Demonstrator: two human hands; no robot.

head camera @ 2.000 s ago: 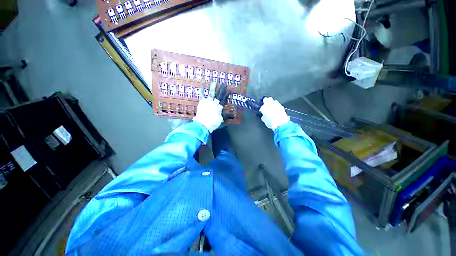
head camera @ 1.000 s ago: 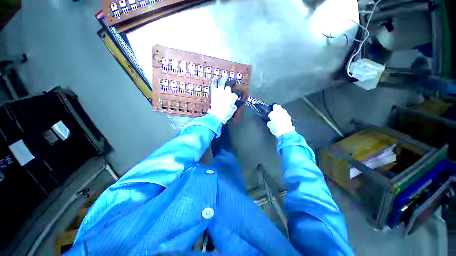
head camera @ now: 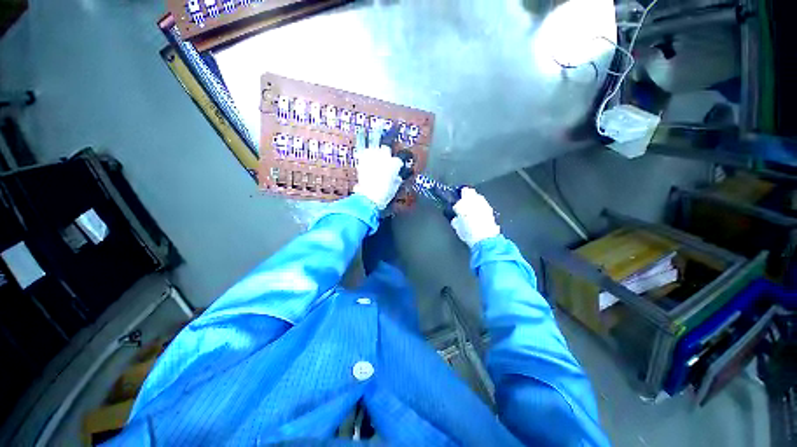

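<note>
An orange-brown fixture board lies at the front edge of the metal table. Its far and middle rows hold several silver-white transistors; the near row shows dark slots at its left. My left hand, white-gloved with dark fingertips, is over the right part of the board, fingers at the middle row; what lies under them is hidden. My right hand, gloved, is just right of the board and holds a narrow component tube, its end close to my left fingers.
Another loaded board lies at the far left of the table. A long carton stands along the left edge. Black bins are at left, a white box with cable at right, a rack with a cardboard box at lower right.
The tube's long rear part, seen trailing right two seconds ago, no longer shows. My left hand went right, then slightly back left. The whole view has shifted slightly.
</note>
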